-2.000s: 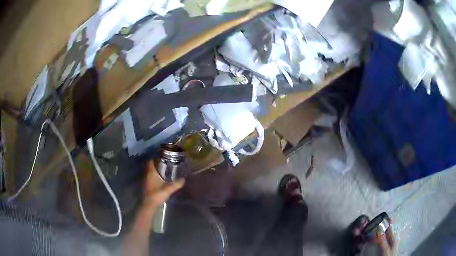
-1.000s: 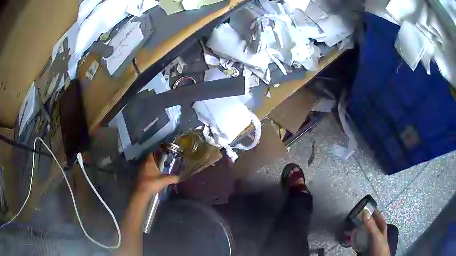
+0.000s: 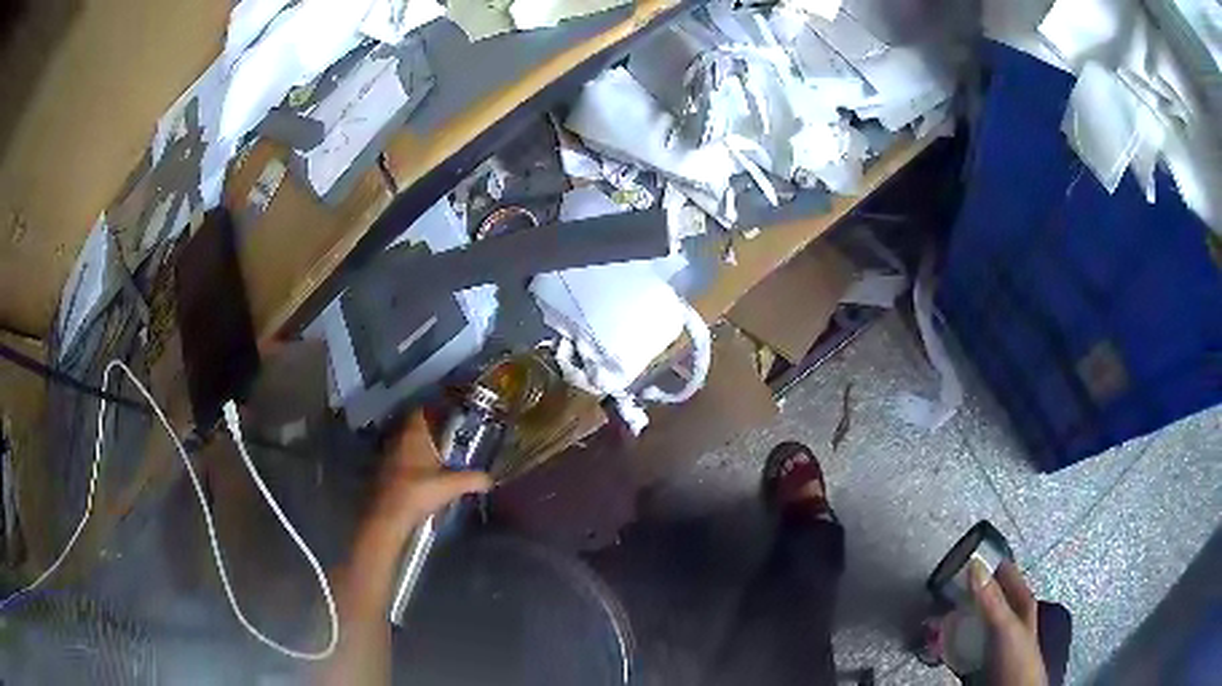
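My left hand (image 3: 409,489) is closed around the slim shiny steel flask (image 3: 469,442) at the lower left, beside the bench. The flask's open threaded neck points up. My right hand (image 3: 1012,616) at the lower right holds the short flask lid (image 3: 958,570) by its side, over the floor near my foot. The lid's rim is dark and its inside is partly hidden by the fingers. A round amber glass jar (image 3: 516,382) stands on the bench edge just behind the flask's neck.
A black phone (image 3: 215,315) with a white cable (image 3: 275,516) lies on the bench at left. Paper and fabric scraps (image 3: 751,107) cover the cardboard-lined bench (image 3: 751,275). A blue crate (image 3: 1072,295) stands at right. A round stool-like edge (image 3: 536,616) is below my left hand.
The flask has tilted slightly and sits closer to the amber jar than two seconds ago. My right hand has moved a little left and up with the lid. Both grips are kept.
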